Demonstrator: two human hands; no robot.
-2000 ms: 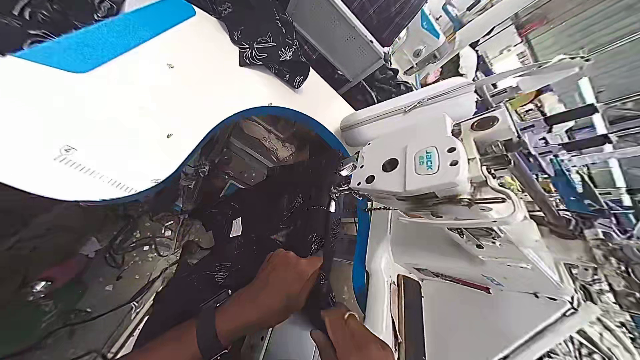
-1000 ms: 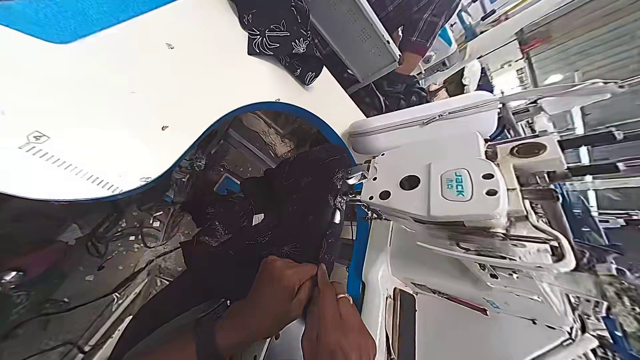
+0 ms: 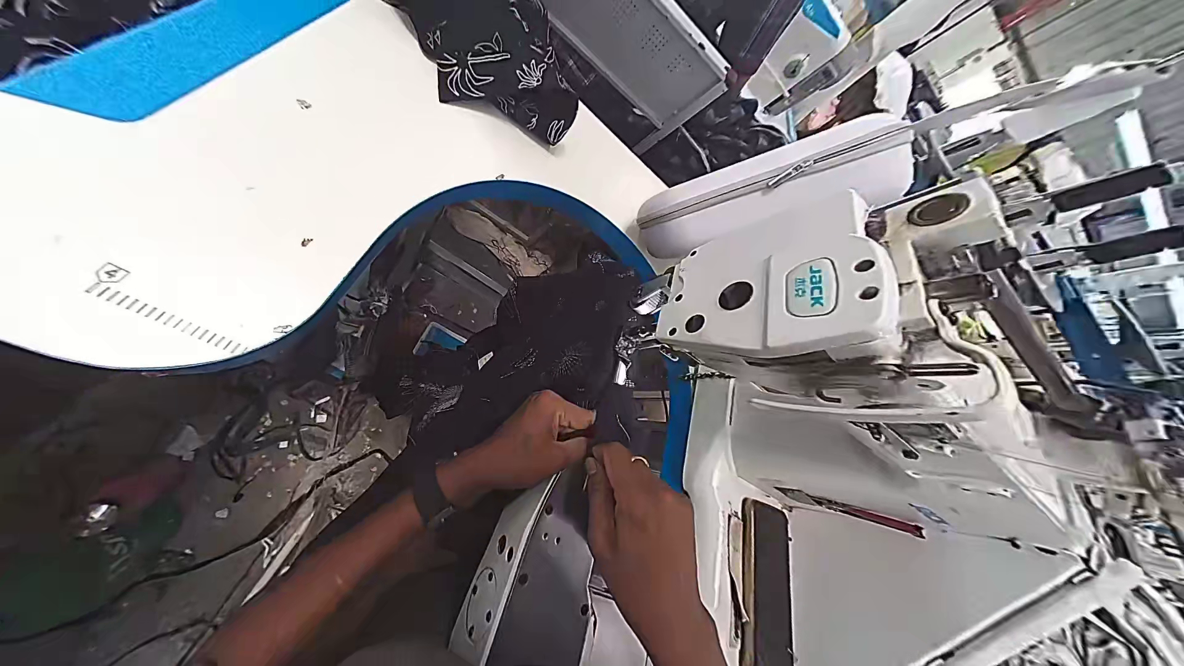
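My left hand (image 3: 532,442), with a dark band at its wrist, pinches the edge of a black patterned fabric piece (image 3: 555,324). Close beside it, my right hand (image 3: 638,518), a ring on one finger, grips the same edge. The fabric runs from both hands up to the needle and presser-foot area (image 3: 629,347) of a white Jack sewing machine (image 3: 786,296), and it drapes down over the cut-out of the table. Fingertips and fabric overlap, so the exact fold between them is hidden.
A white table (image 3: 213,185) with a blue edge curves around the cut-out. Black printed fabric (image 3: 499,69) lies on its far part. A grey perforated panel (image 3: 647,55) stands behind. Cables (image 3: 305,439) and scraps cover the floor at left.
The right hand's fingers have closed in beside the left hand since the oldest frame. A co-worker's arm seen at the top one second ago is no longer plainly visible there.
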